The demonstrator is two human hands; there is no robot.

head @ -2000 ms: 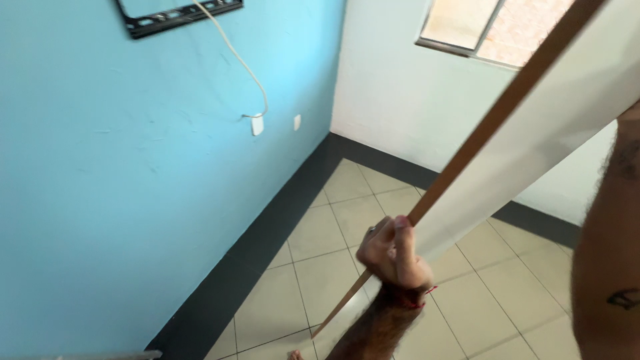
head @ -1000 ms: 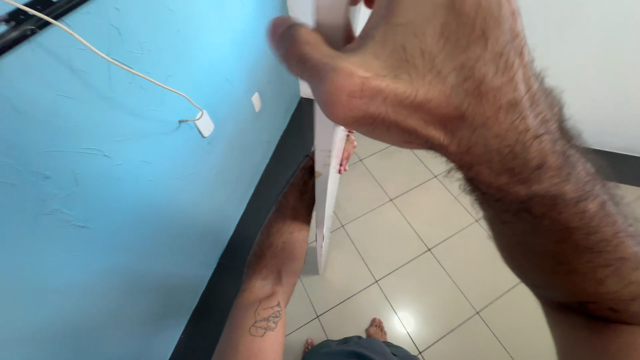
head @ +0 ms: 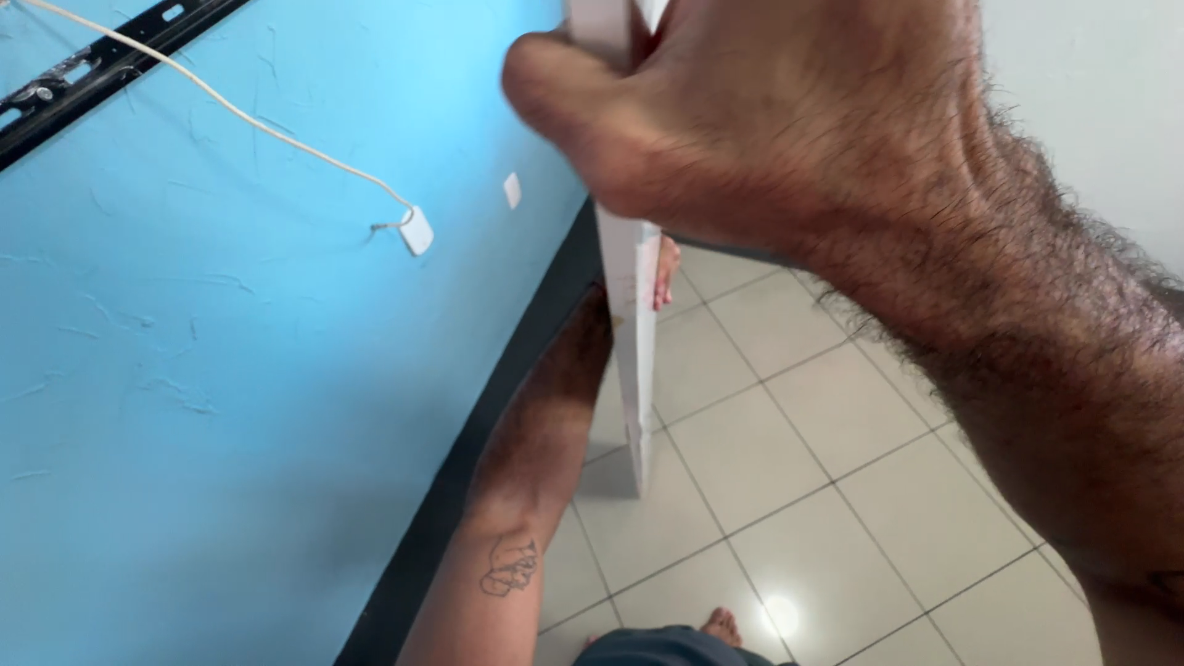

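A long white panel [head: 631,351] stands upright, seen nearly edge-on, close to the blue wall. High in the view and near the camera, my right hand [head: 684,120] grips its upper part, with the thumb on the left side. My left arm, with a line tattoo, reaches along the panel's left side. Fingertips of my left hand [head: 665,273] show past the panel's right edge, and the rest of that hand is hidden behind it, so the hand holds the panel around its far edge.
A black metal wall bracket [head: 102,69] is fixed to the blue wall [head: 231,416] at upper left. A pale cable runs to a white wall plate [head: 417,231], and another white plate [head: 512,191] is further right. Dark edging borders the tiled floor [head: 786,444]; a bare foot [head: 722,627] shows below.
The panel has gone from slanting to near upright, close to the blue wall. My right hand now grips it high up; two seconds ago that hand was out of view. The view has shifted markedly.
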